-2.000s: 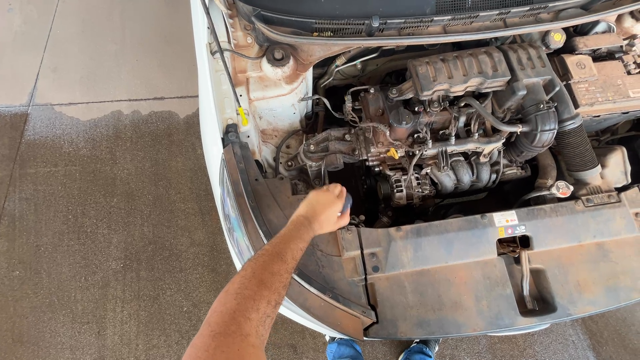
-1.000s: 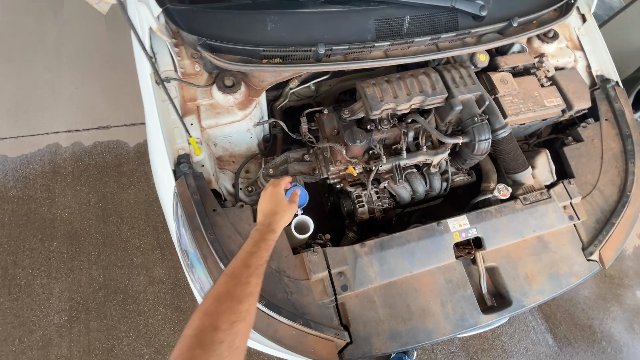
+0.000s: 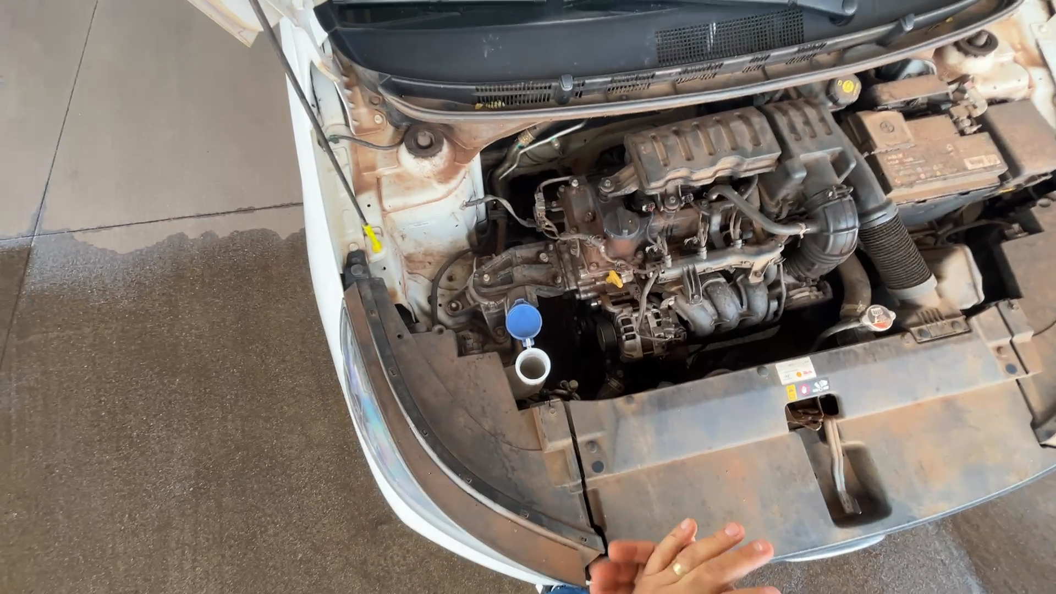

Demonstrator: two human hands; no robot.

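The blue cap (image 3: 524, 322) of a washer fluid reservoir stands flipped up on its strap, behind the white filler neck (image 3: 533, 366), whose round mouth is uncovered. My left hand (image 3: 705, 561), with a ring on one finger, is at the bottom edge, fingers spread and holding nothing. Fingertips of what looks like my right hand (image 3: 615, 565) show beside and partly under it, slightly apart; its palm is hidden. Both hands are over the car's front edge, well below the filler neck.
Behind the front cover panel (image 3: 693, 437) lies the dusty engine (image 3: 643, 223), with a yellow dipstick handle (image 3: 614, 279). The radiator cap (image 3: 878, 318) and battery (image 3: 932, 157) are to the right. A prop rod (image 3: 313, 124) rises along the left fender.
The hand that was at the blue cap has let go and drawn back to the bottom edge, where both hands now show. The cap, in the fingers one second ago, now stands open by itself.
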